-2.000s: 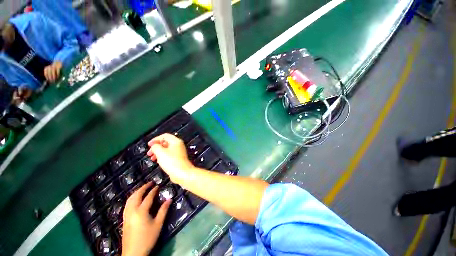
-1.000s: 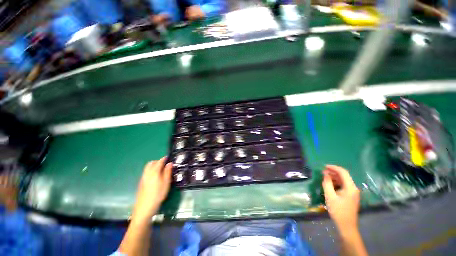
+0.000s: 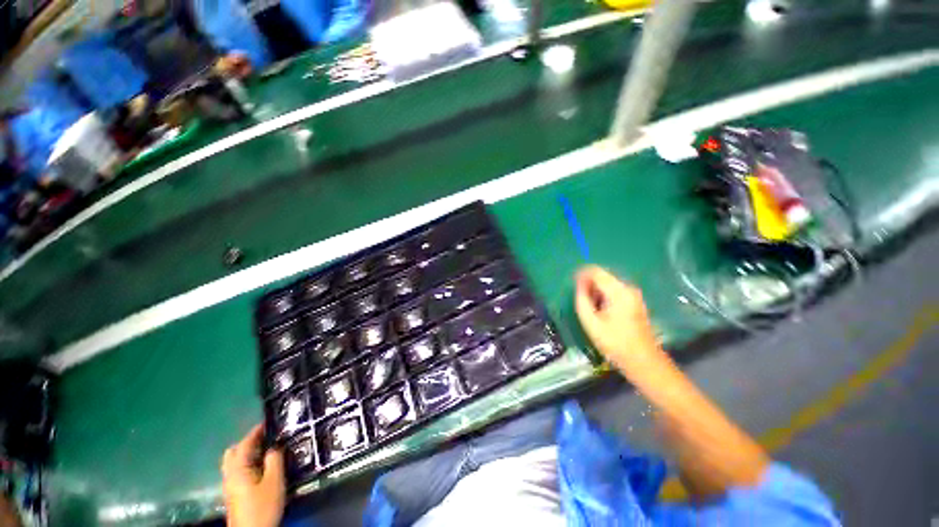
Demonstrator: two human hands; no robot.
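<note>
The glossy black blister tray (image 3: 453, 270) lies on the green bench in front of me. Square modules (image 3: 340, 391) fill the pockets on its left and middle. Pockets on its right look flat and shiny, some with small white specks. My left hand (image 3: 254, 476) is at the tray's near left corner, fingers against the edge; its grip is unclear. My right hand (image 3: 607, 309) is off the tray's right side with curled fingers; the image is blurred and I cannot tell whether it holds anything. A thin blue stick (image 3: 574, 226) lies right of the tray.
A black box (image 3: 793, 196) with yellow and red items and looped tubing stands at the right. A white rail (image 3: 546, 177) and pale post (image 3: 651, 77) border the conveyor. A small dark piece (image 3: 233, 254) lies on the belt. People in blue smocks are across the line.
Since a second ago the view has tilted and shifted. Two seconds ago both hands were over the tray; now they are at its left corner and off its right side.
</note>
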